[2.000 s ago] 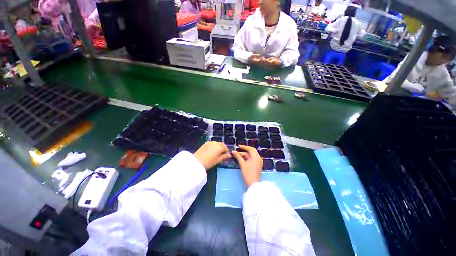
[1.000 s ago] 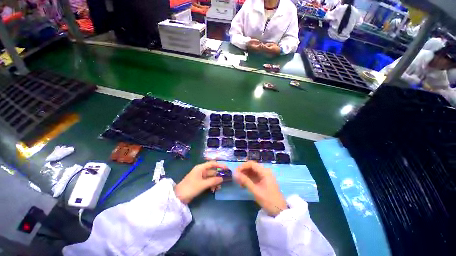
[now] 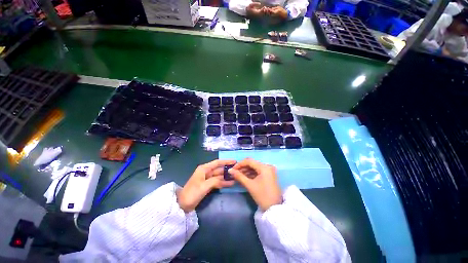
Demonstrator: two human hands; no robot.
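Note:
A small black square unit is held between my two hands over the left end of the light-blue film. My left hand grips the unit with fingers and thumb. My right hand has its fingertips against the unit's right side; whether they hold anything is too small to tell. Behind the film lies a clear blister tray with rows of black squares and a gap at its front left. A second, darker tray, tightly filled, lies left of it.
Left are a brown-orange block, a blue rod, white scraps, a white power strip and a black compartment tray. Right are glossy blue film and a tall black stack. A green belt crosses behind; a person's hands show beyond.
Both hands have drawn back from the clear tray to the blue film with a black unit. The right fingertips, apart from it one second ago, now meet it. The view has tilted down.

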